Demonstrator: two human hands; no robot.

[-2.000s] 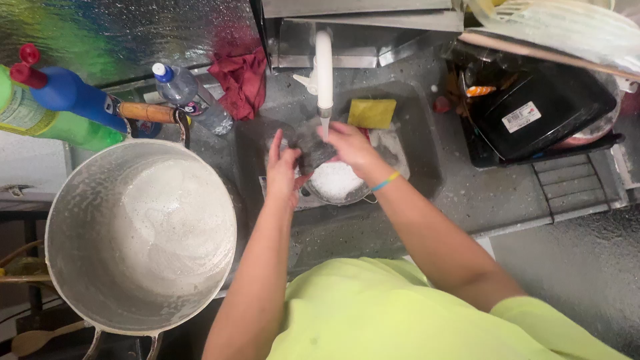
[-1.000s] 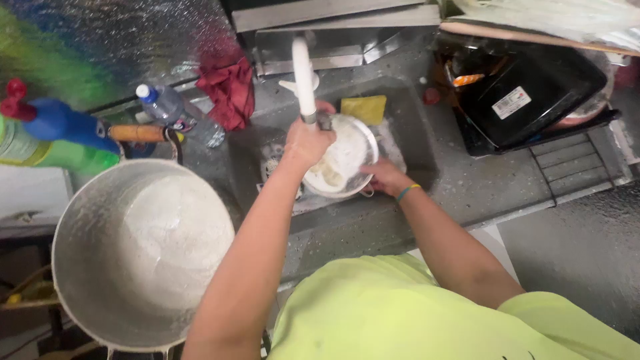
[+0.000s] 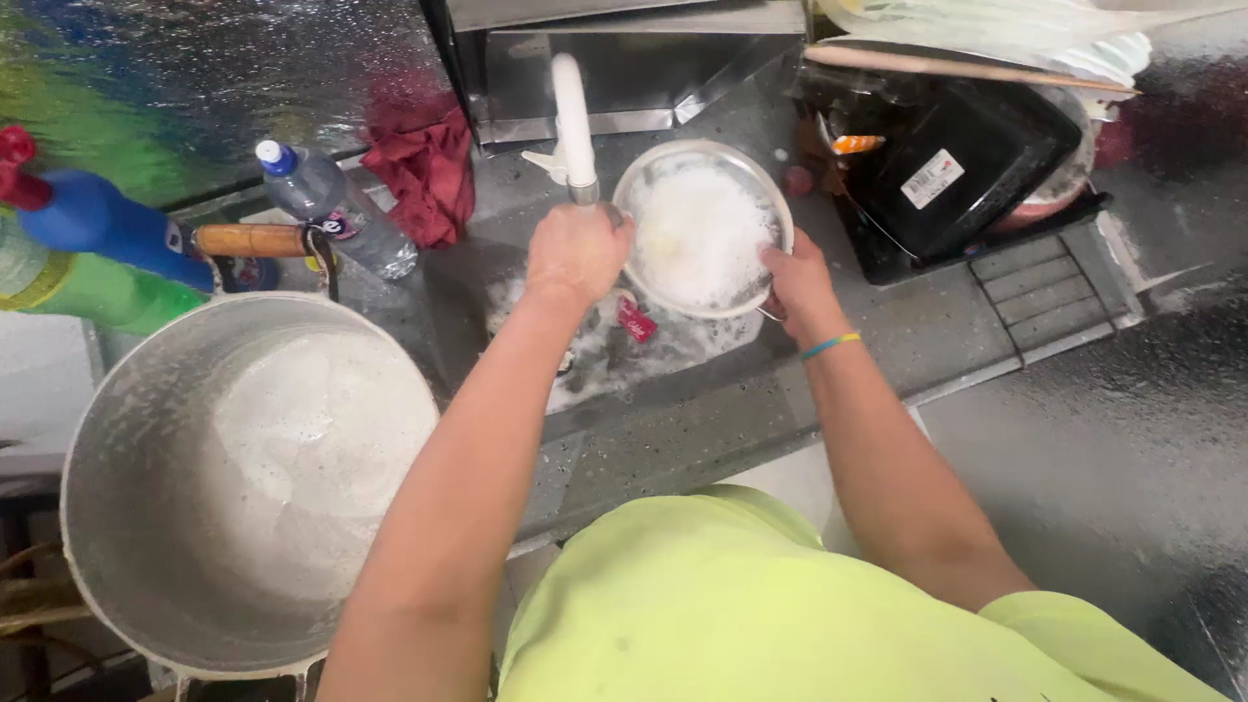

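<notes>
My right hand [image 3: 801, 285] grips the right rim of a round metal bowl [image 3: 786, 216] with white suds inside. The bowl is tilted over the back right of the grey sink [image 3: 673, 375]. My left hand [image 3: 582, 252] is closed around the metal end of the white faucet [image 3: 575, 127], at the bowl's left edge; its fingertips are partly hidden. Below the bowl, a small red packet [image 3: 636, 319] lies among foam in the sink. Whether water is running cannot be seen.
A large metal pot [image 3: 127, 390] stands left, near a plastic bottle [image 3: 336, 210], a blue bottle [image 3: 107, 229], a green bottle [image 3: 107, 292] and a red cloth [image 3: 424, 171]. At right are a black tray [image 3: 994, 156], a wooden stick [image 3: 936, 66] and a wire rack [image 3: 1048, 292].
Both hands were together over the sink two seconds ago; my left hand then went to the faucet end. The bowl, in my right hand, has moved back and right from the sink's middle.
</notes>
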